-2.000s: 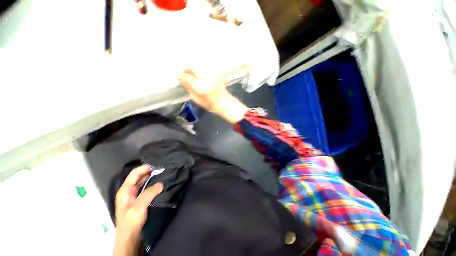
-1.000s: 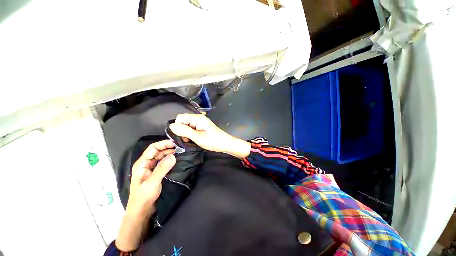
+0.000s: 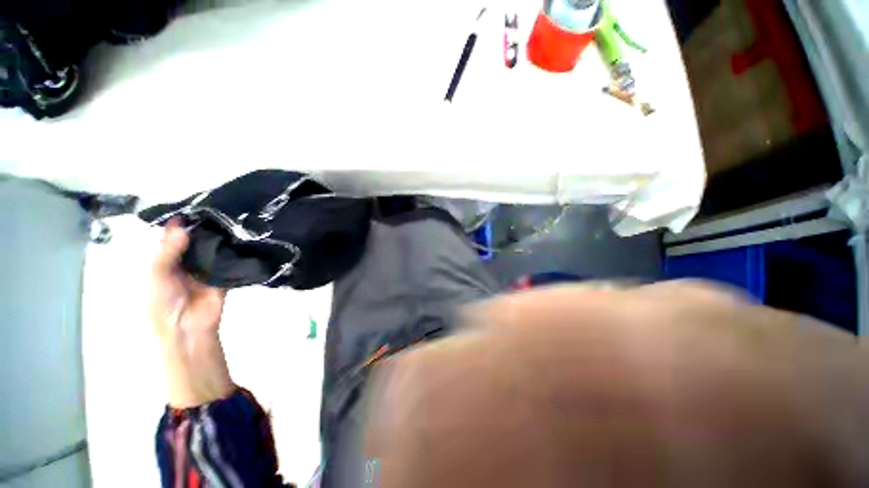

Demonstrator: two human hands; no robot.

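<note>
A black fabric bag (image 3: 324,233) with pale, curved zipper or piping lines is held up at the left, over the edge of the white table. My left hand (image 3: 191,295) grips its left end, with the fingers partly hidden behind the fabric. My right hand (image 3: 619,391) is very close to the camera, large and blurred at the lower right. Its fingers cannot be made out, nor whether it holds anything.
A dark pen or stick (image 3: 462,67), a small red and dark tool (image 3: 512,40), a red-orange bottle (image 3: 562,40) and green handles (image 3: 610,38) are on the white table (image 3: 381,124). Black bags (image 3: 48,57) lie at the upper left. Blue bins (image 3: 719,274) stand at the right.
The view has swung left. The bag has moved from my lap to the left, held by my left hand alone. My right hand has left the bag and come up near the camera.
</note>
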